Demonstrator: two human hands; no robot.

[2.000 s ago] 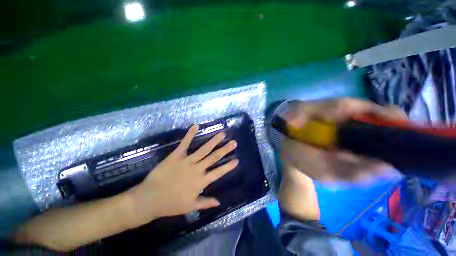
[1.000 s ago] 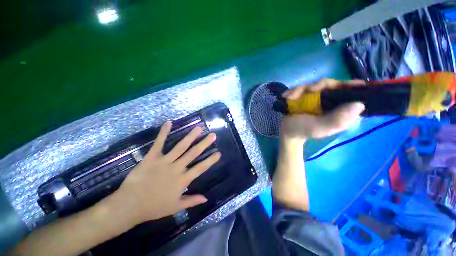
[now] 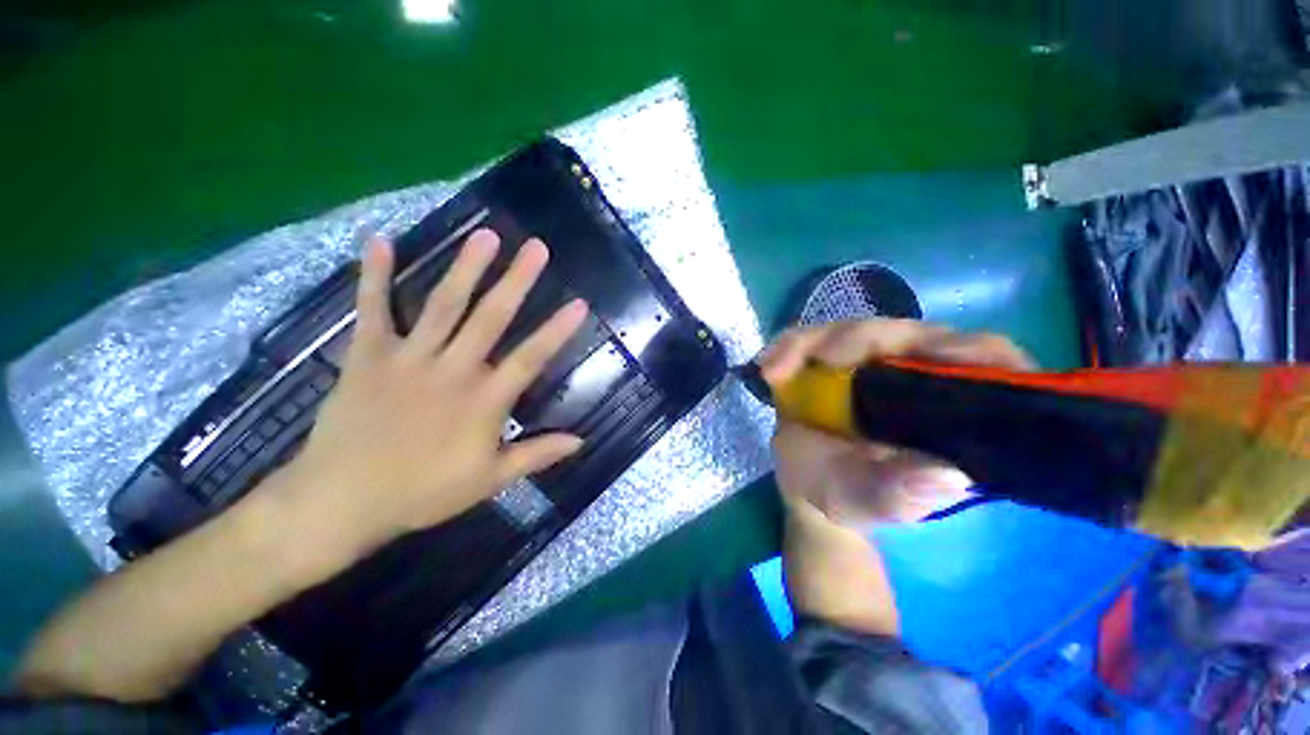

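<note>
The black plastic housing (image 3: 604, 266) lies tilted on the silvery bubble wrap sheet (image 3: 173, 323). My left hand (image 3: 431, 388) lies flat on it with fingers spread, covering its middle. Brass-coloured points show at its upper and right corners. My right hand (image 3: 876, 431) is closed around the electric screwdriver (image 3: 1006, 438), which has a yellow nose, black grip and orange body. Its dark tip is at the housing's right corner; I cannot tell if it touches. The round screw dish (image 3: 858, 292) lies just behind my right hand, partly hidden by it.
A glossy green bench (image 3: 862, 115) lies around the bubble wrap. A grey metal post (image 3: 1178, 155) slants in at the right above dark wrapped pieces (image 3: 1192, 266). Blue floor and blue stools (image 3: 1056, 668) are at the lower right.
The housing has turned so its right end points further up. The screwdriver has moved from the dish to the housing's right corner. My left hand remains on the housing.
</note>
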